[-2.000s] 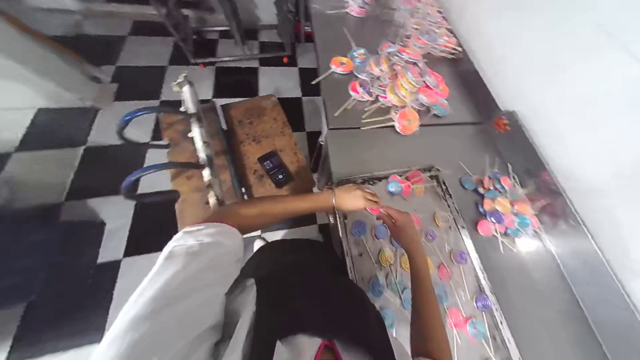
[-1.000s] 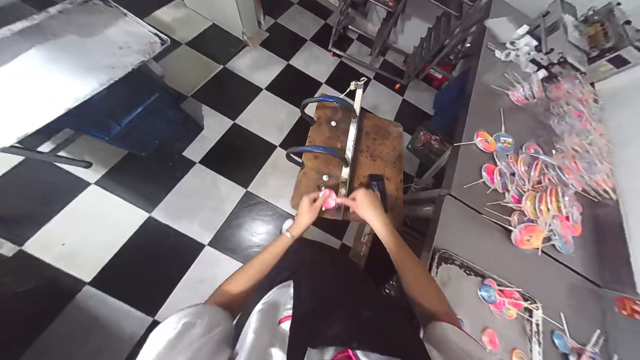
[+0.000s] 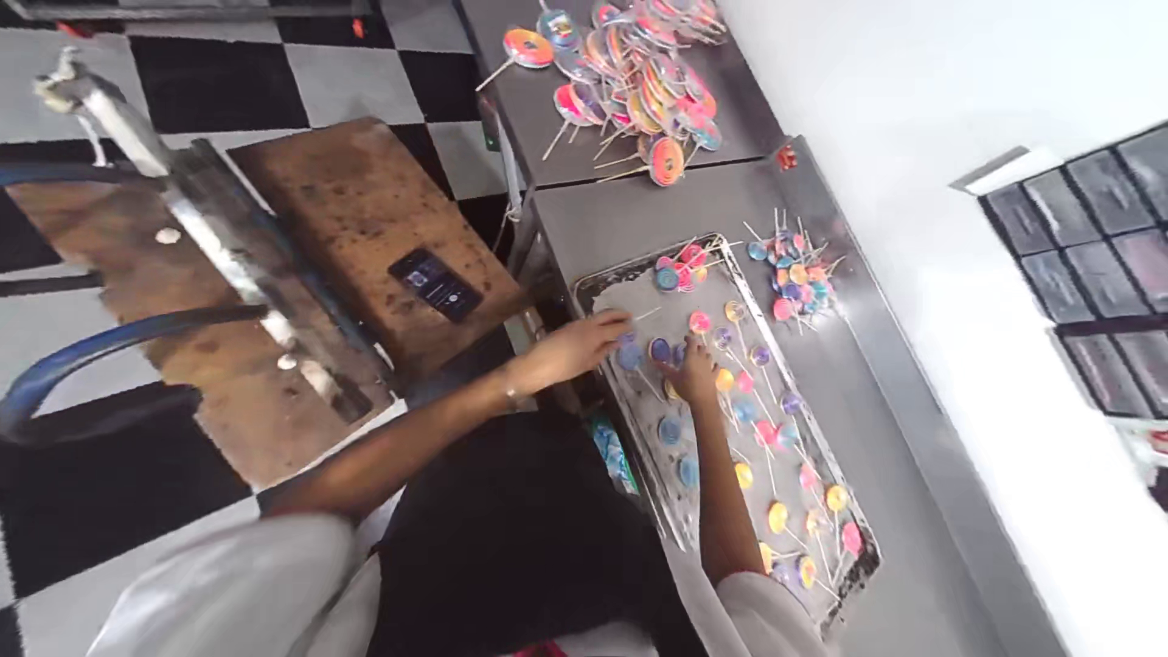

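A metal baking tray (image 3: 748,290) holds many coloured spiral lollipops on white sticks. My left hand (image 3: 573,349) is over its left edge, fingers bent above a blue lollipop (image 3: 630,356); a thin white stick lies near the fingertips, and whether they grip it is unclear. Reaching in from below, my right hand (image 3: 695,372) has its fingers at a dark purple lollipop (image 3: 660,349); its grip is partly hidden. A pink lollipop (image 3: 699,321) lies just above that hand. Smaller lollipops are clustered (image 3: 686,266) at the tray's upper end.
Wrapped lollipops (image 3: 652,91) are heaped on the metal counter (image 3: 602,214) beyond the tray. Another bunch (image 3: 796,274) lies right of it, beside the wall. At left stands a wooden bench (image 3: 356,201) with a phone (image 3: 435,285), a metal bar and blue curved handles (image 3: 119,338).
Both hands have moved from above the wooden bench, where they held a small pink thing between them, to the tray, and are now apart. The view has turned towards the counter.
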